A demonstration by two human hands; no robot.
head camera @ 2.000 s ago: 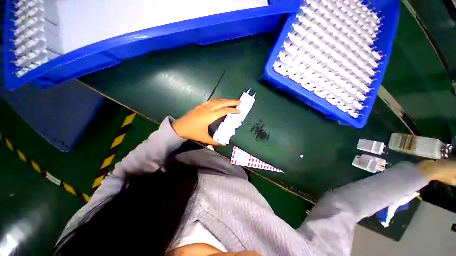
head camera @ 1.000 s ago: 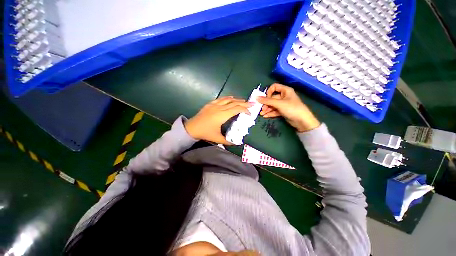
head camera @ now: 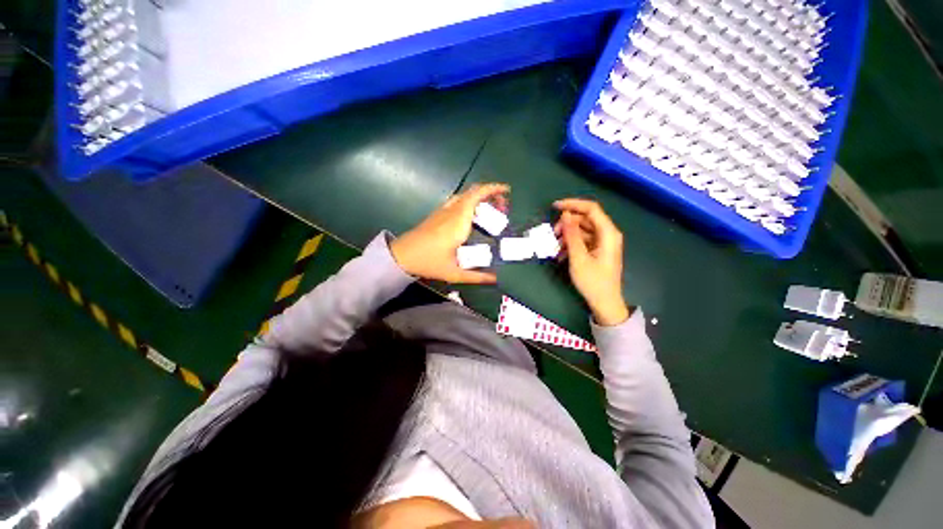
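Observation:
Several white power adapters are loosely grouped between my hands over the dark green bench. My left hand (head camera: 445, 244) curves around two of them, an upper tilted adapter (head camera: 490, 218) and a lower adapter (head camera: 475, 256), with its thumb and fingers spread wide. Two more, a middle adapter (head camera: 516, 248) and a right adapter (head camera: 542, 241), lie end to end. My right hand (head camera: 592, 256) has its fingertips at the right adapter's edge; whether they grip it is unclear. A red-dotted label sheet (head camera: 533, 325) lies at the bench edge near my body.
A large blue tray (head camera: 341, 88) with upright adapters and a white liner spans the upper left. A smaller blue tray (head camera: 672, 212) packed with adapters is upper right. At right are two set-aside adapters (head camera: 815, 302), a bottle (head camera: 900, 298) and a blue wipes box (head camera: 853, 418).
The row of adapters that was held together in my left hand has come apart into separate pieces. My right hand came in from the far right and now sits beside them.

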